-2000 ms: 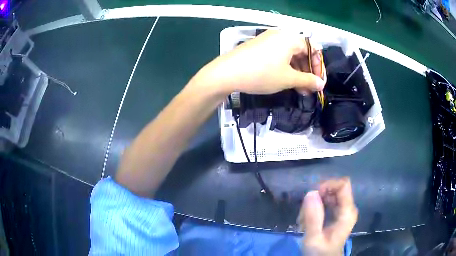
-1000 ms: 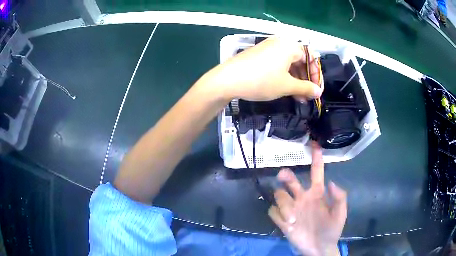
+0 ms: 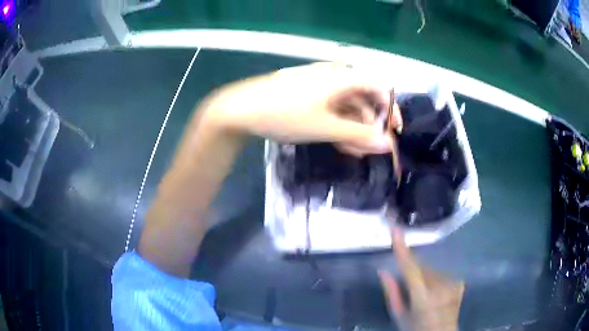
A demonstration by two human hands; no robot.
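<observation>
The white bottom housing [image 3: 361, 234] lies on the dark green worktop, blurred, with the black optical engine [image 3: 342, 174] inside. The round black projection lens [image 3: 427, 199] sits at its near right corner. My left hand [image 3: 323, 110] reaches over the housing from the left and holds the thin lead wires [image 3: 394, 145] up between thumb and fingers. My right hand [image 3: 420, 288] is at the near side, blurred, with one finger extended to the housing's near wall beside the lens; I see nothing held in it. A black cable [image 3: 308, 226] hangs over the near wall.
A white rail [image 3: 258, 40] curves behind the housing, with the green conveyor [image 3: 349, 19] beyond. A black parts tray [image 3: 568, 213] with yellow-topped parts stands at the right. Another light housing [image 3: 39, 155] with a thin wire lies at the far left.
The housing sits lower in view, as do the rail and other surroundings. My left hand still holds the wires. My right hand has risen from the near edge to the near wall, one finger extended.
</observation>
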